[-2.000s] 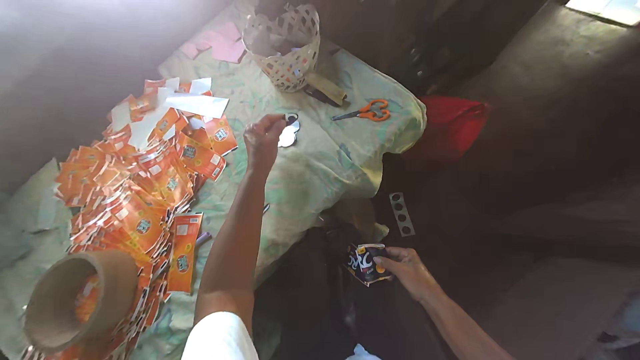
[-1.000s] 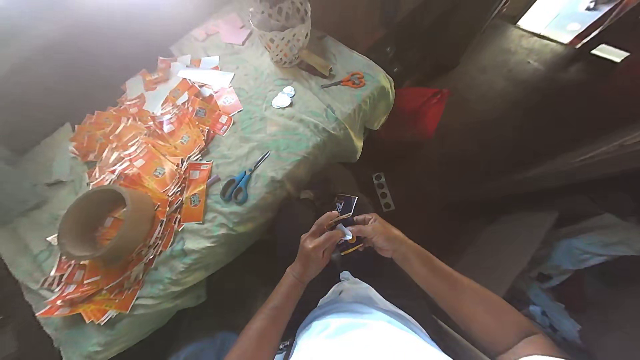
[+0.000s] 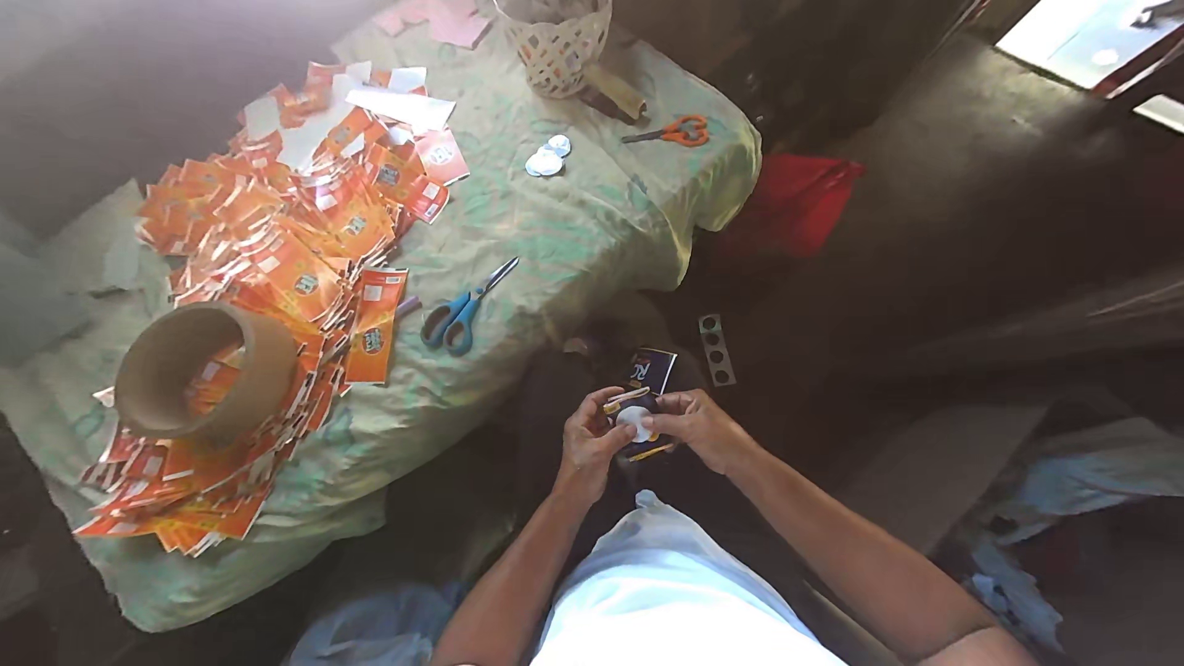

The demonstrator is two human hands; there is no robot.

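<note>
Above my lap, my left hand [image 3: 595,435] and my right hand [image 3: 700,427] come together at a small white paper disc [image 3: 635,423], thumbs on its two sides. Beneath it they hold a dark printed wrapper piece [image 3: 653,370], partly hidden by the fingers. On the cloth-covered table lie several white discs [image 3: 545,164], blue-handled scissors [image 3: 462,314] with blades apart, and orange-handled scissors [image 3: 683,130]. A large heap of orange printed wrappers [image 3: 268,250] covers the table's left part.
A wide brown cardboard ring [image 3: 139,370] stands on the wrappers. A woven basket [image 3: 555,51] is at the table's far end, beside a brown roll [image 3: 612,90]. Red cloth [image 3: 800,199] hangs past the table's right edge. A strip with round holes [image 3: 717,351] lies below.
My left hand has moved from the white discs on the table to my lap and met my right hand there. A white disc is now between them, over the dark wrapper.
</note>
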